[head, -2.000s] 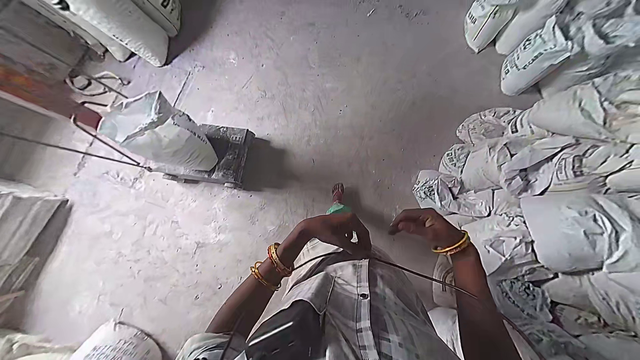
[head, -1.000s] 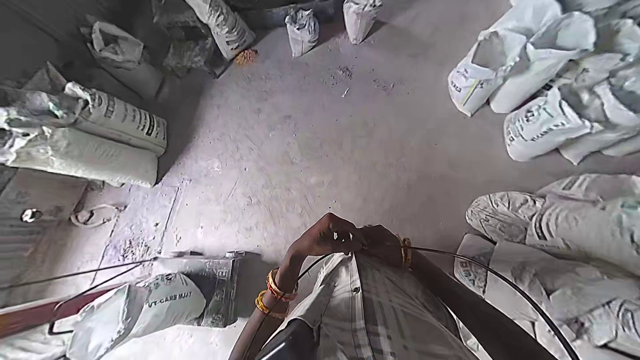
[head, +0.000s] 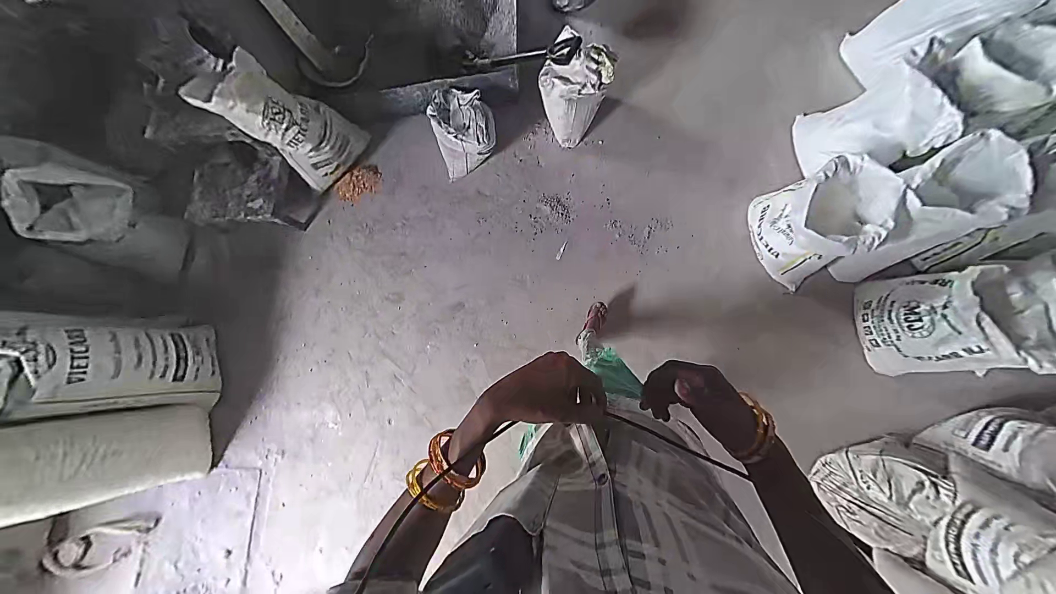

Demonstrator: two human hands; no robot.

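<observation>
My left hand [head: 549, 389], with yellow and orange bangles at the wrist, is bent in front of my plaid shirt [head: 610, 503], fingertips drawn together near its front edge. A thin black cable [head: 676, 445] runs past both hands and along the left forearm; whether the fingers grip it or cloth cannot be told. My right hand [head: 701, 400], also with bangles, is curled a little to the right, apart from the left, and nothing shows in it. Green cloth [head: 615, 373] shows between the hands, and a foot [head: 596, 318] lies beyond it.
Filled white sacks [head: 107, 363] lie at the left. Open sacks [head: 850, 210] and stacked sacks [head: 887, 487] line the right. Ahead stand two small sacks [head: 464, 132], [head: 572, 95] by a dark platform. A leaning sack [head: 289, 124] has orange-brown material [head: 357, 183] beside it on the floor.
The view has moved forward, leaving the low cart and its sack out of sight. My hands were together one second ago; now the right is apart from the left.
</observation>
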